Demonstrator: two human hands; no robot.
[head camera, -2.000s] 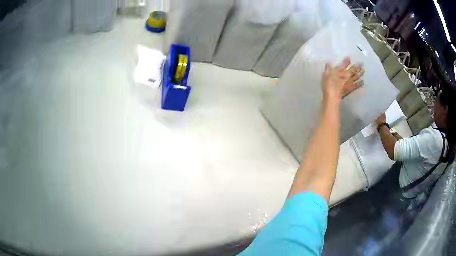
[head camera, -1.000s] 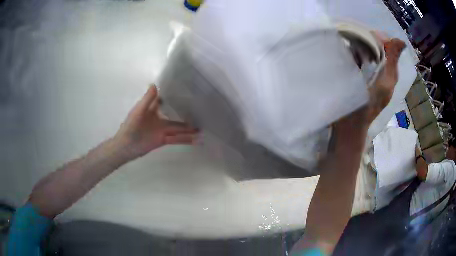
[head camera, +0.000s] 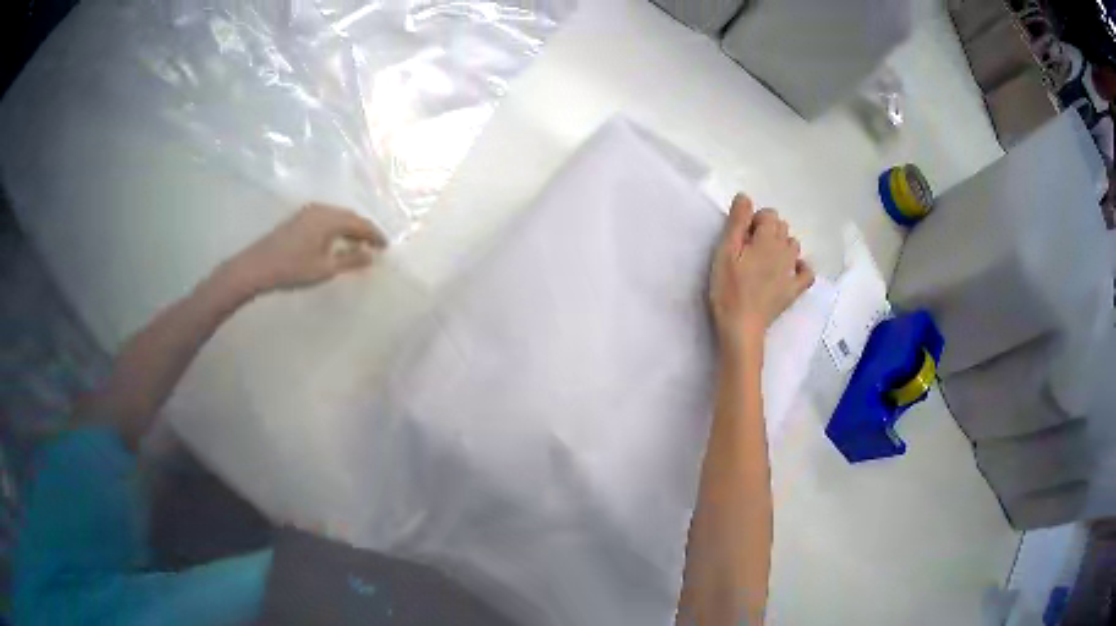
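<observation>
A pale grey-white wrapped handbag (head camera: 575, 330) lies tilted on the table in front of me, its near end at the table's front edge. My right hand (head camera: 755, 272) is at its upper right side, fingers curled at the edge. My left hand (head camera: 312, 248) is left of it, thumb and fingers curled together at the near corner of the shiny clear polybags (head camera: 428, 92). Whether it pinches film is too blurred to tell.
A blue tape dispenser (head camera: 863, 404) stands at right, beside white barcode sticker sheets (head camera: 853, 306). A blue and yellow tape roll (head camera: 906, 193) lies behind them. Waiting wrapped bags (head camera: 1016, 306) stand at far right, with more grey blocks (head camera: 808, 55) at the back.
The wrapped handbag, held up between both hands before, now lies on the table. The view has swung left, bringing in the polybags. My left hand has left the handbag for the polybag corner.
</observation>
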